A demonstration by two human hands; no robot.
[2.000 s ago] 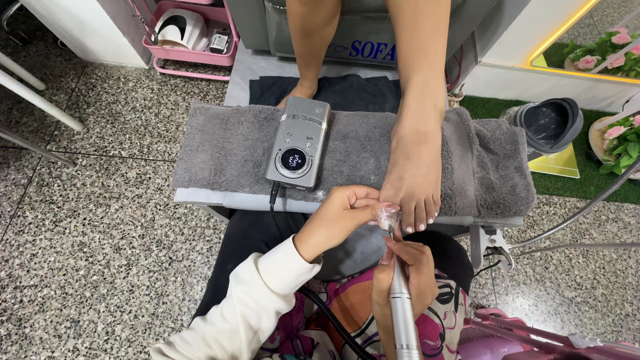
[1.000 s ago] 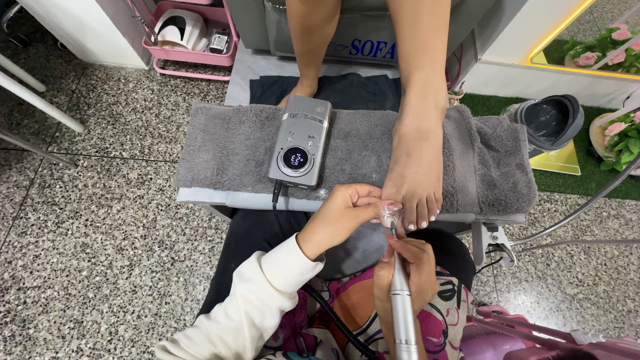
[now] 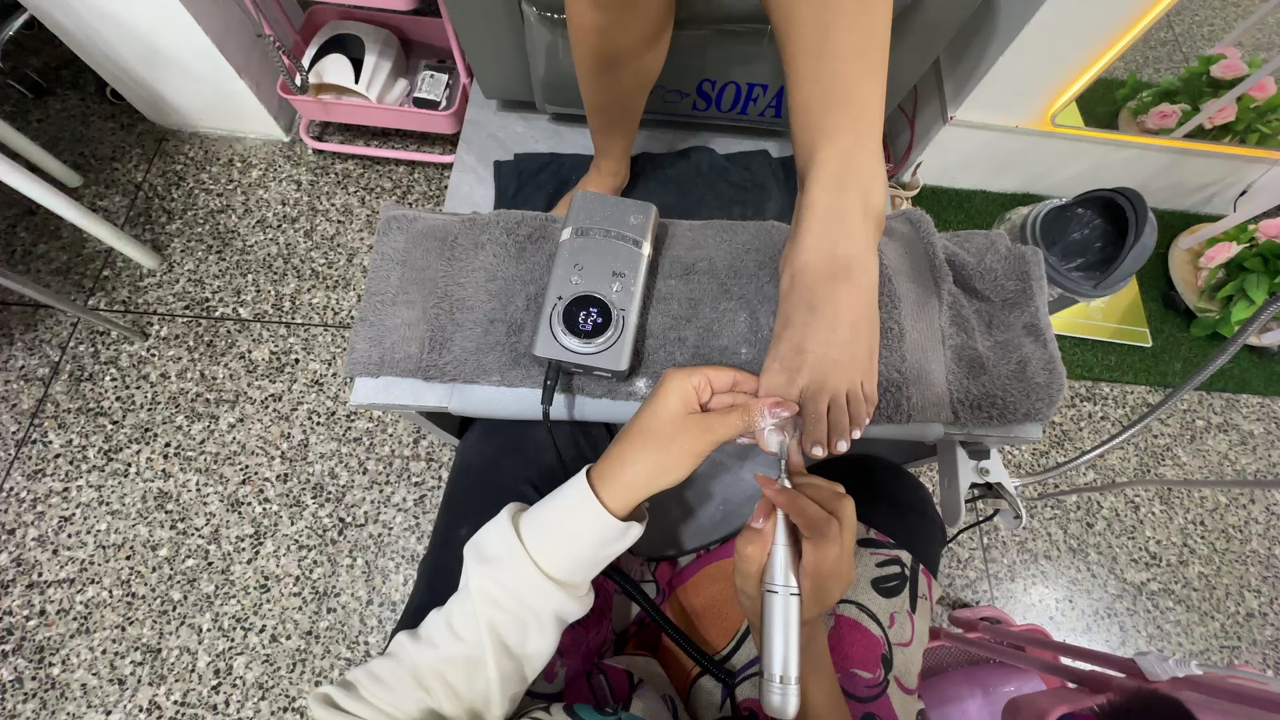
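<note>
A person's bare foot (image 3: 825, 320) rests on a grey towel (image 3: 480, 300) laid over a narrow footrest. My left hand (image 3: 690, 425) grips the big toe (image 3: 773, 438) between thumb and fingers. My right hand (image 3: 815, 530) is closed around a silver electric nail drill handpiece (image 3: 781, 610), its tip at the big toenail, where pale dust lies on the toe and my thumb. The smaller toenails are white. Left of the foot, the silver drill control unit (image 3: 598, 285) lies on the towel, its round display lit, with a black cable plugged into its near end.
A pink trolley (image 3: 385, 115) holding a white device stands at the back left. A dark-rimmed bin (image 3: 1090, 240) and potted pink flowers (image 3: 1235, 265) stand at right on artificial grass. A flexible metal hose (image 3: 1170, 400) and a clamp (image 3: 980, 480) are by the footrest's right end.
</note>
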